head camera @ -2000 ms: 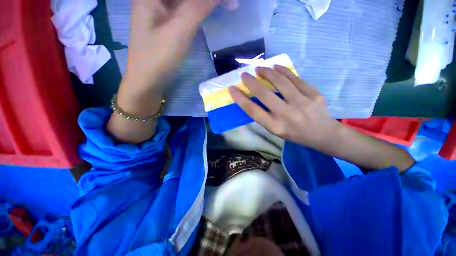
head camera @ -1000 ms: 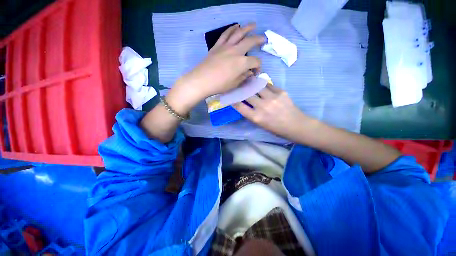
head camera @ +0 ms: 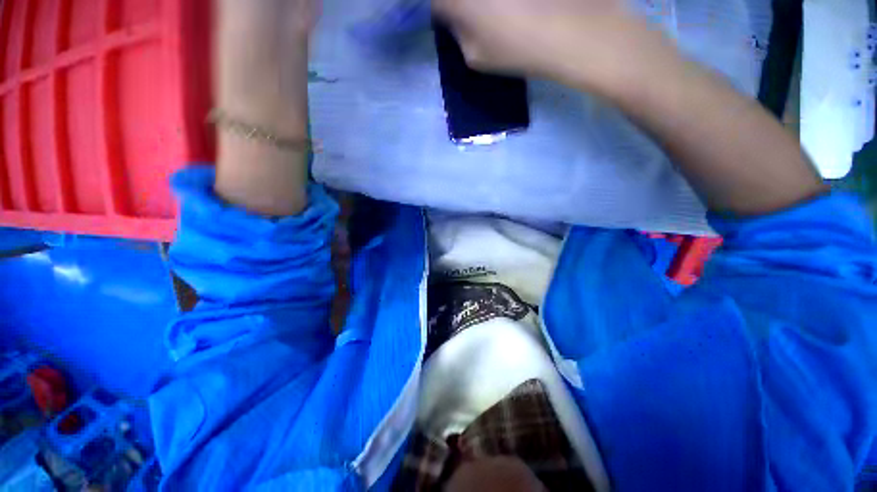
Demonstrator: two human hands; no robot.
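Observation:
A glossy black phone (head camera: 484, 104) lies on the pale ribbed mat (head camera: 596, 159) with a bright glint at its near edge. My right hand (head camera: 510, 34) is over the upper part of the phone; its fingers are blurred and partly cut off by the top edge, so its grip cannot be told. A blurred bluish-purple thing (head camera: 392, 27) shows left of the phone's top; what it is cannot be told. My left forearm reaches up at the left, and the left hand is beyond the top edge.
A large red tray (head camera: 91, 115) stands at the left. A whitish translucent film stack (head camera: 835, 91) lies at the far right on the dark green bench. Red plastic (head camera: 694, 258) shows below the bench's right front edge. Blue crates (head camera: 91, 432) are at lower left.
The blue, yellow and white banded block is no longer visible between the hands. My left hand has moved up out of view. My right hand has moved up over the phone. The view has shifted.

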